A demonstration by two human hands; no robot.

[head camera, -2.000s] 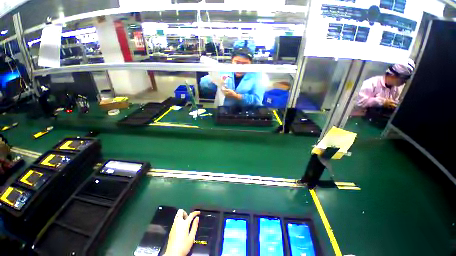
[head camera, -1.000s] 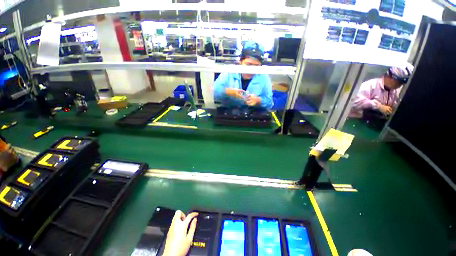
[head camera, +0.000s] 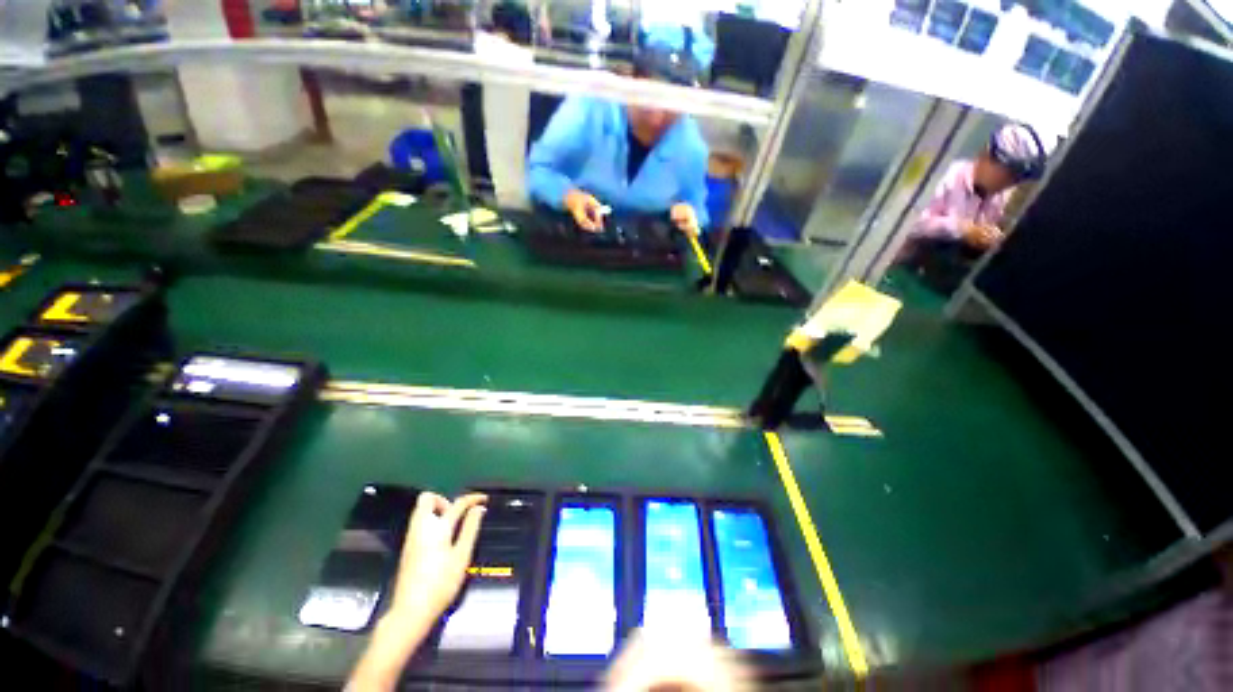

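Note:
A black four-slot tray [head camera: 805, 635] lies nearest. Its three right pockets hold phones with lit blue-white screens [head camera: 583, 575], [head camera: 672, 568], [head camera: 752, 575]. Its left pocket holds a dark phone [head camera: 498, 575] with small yellow text and a pale reflection. A loose dark phone [head camera: 354, 554] lies left of the tray. My left hand [head camera: 436, 552] rests between them, over the dark phone's left edge, thumb and finger apart, with no object visible in it. My right hand [head camera: 676, 665] is blurred and cut off at the bottom edge, over the lower end of the middle lit phone; its fingers cannot be made out.
A side tray [head camera: 135, 521] is at left with a phone at its far end; stacked trays [head camera: 102, 354] stand beyond. A small black stand [head camera: 782, 385] with a yellow-white tag is right of centre. Two people work across the bench. A black divider panel [head camera: 1122, 270] is at right.
The view has tilted down and shifted right. My right hand has come in from the bottom over the tray. My left hand stays by the dark phone. The person opposite has moved their hands apart.

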